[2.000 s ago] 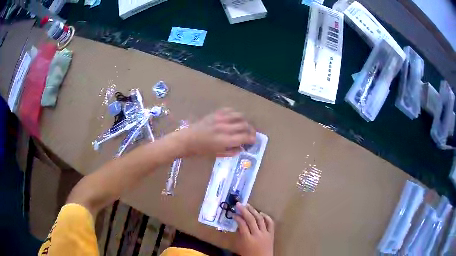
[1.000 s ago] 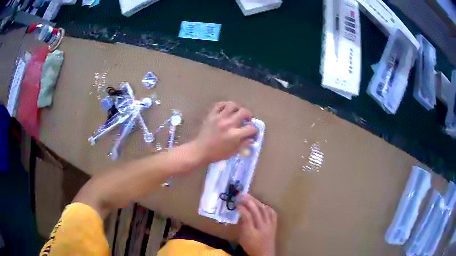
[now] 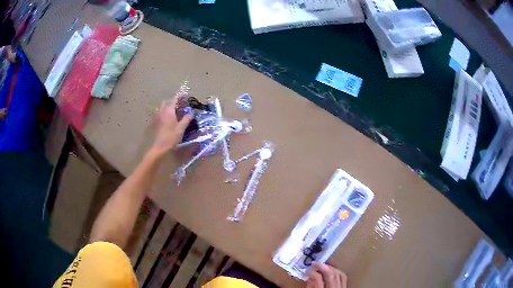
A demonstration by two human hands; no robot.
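Note:
The blister tray (image 3: 292, 247) lies slanted on the bench at the lower right. A black coiled cable (image 3: 313, 250), an orange-tipped part (image 3: 343, 215) and a small dark bagged piece (image 3: 358, 197) lie in it. My right hand (image 3: 326, 277), cut off by the lower edge, holds the tray's near corner. My left hand (image 3: 170, 125) is at the left side of a pile of bagged wands (image 3: 211, 138), fingers at a purple-blue bagged piece; its grip is unclear. One bagged wand (image 3: 248, 188) lies between pile and tray.
A red plastic sheet (image 3: 87, 76), a folded cloth (image 3: 115, 66) and white leaflets (image 3: 66, 62) lie at far left, near a bottle (image 3: 125, 12). The dark green conveyor (image 3: 281, 53) holds retail boxes (image 3: 462, 124), trays and a blue card (image 3: 339, 79). More trays (image 3: 478, 264) lie at lower right.
My left hand has moved left from the tray's far end to the pile. A small dark piece now shows in the tray's far compartment. The camera view has shifted left; my right hand stays at the tray.

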